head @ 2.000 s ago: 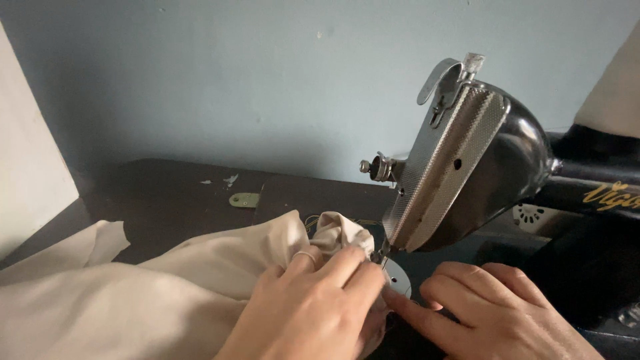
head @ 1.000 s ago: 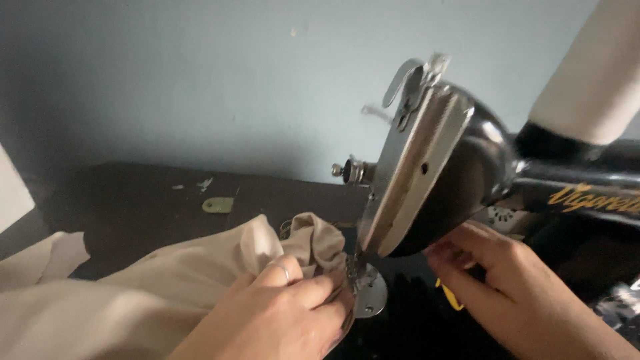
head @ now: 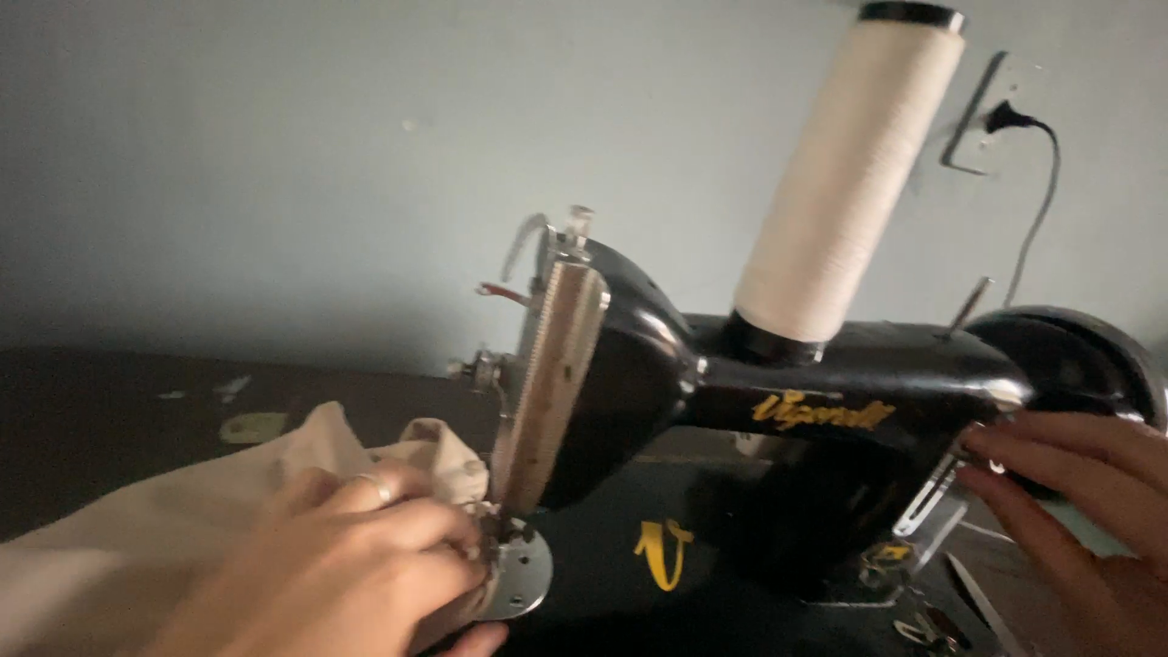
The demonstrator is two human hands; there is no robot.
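Observation:
A black sewing machine [head: 620, 392] with gold lettering stands across the view. Beige fabric [head: 164, 484] lies bunched on its left, up against the needle area. My left hand [head: 365, 547], a ring on one finger, presses on and grips the fabric beside the round metal needle plate [head: 527, 570]. At the machine's right pillar, my right hand [head: 1077, 511] has its fingertips at the stitch lever by the slotted metal plate [head: 929, 493]; whether they pinch the lever is unclear. A large cone of off-white thread [head: 849, 182] stands tilted on the arm.
The handwheel [head: 1077, 365] is at the far right. Behind it, a black plug with a cord sits in a wall socket [head: 1017, 91]. Small metal parts [head: 926, 630] and a blade-like thing [head: 981, 602] lie at the lower right. A greenish metal plate [head: 254, 427] is on the dark tabletop.
My right hand has moved from beside the needle plate, past the machine's head, to the right pillar. My left hand has stayed on the fabric. The view has swung right.

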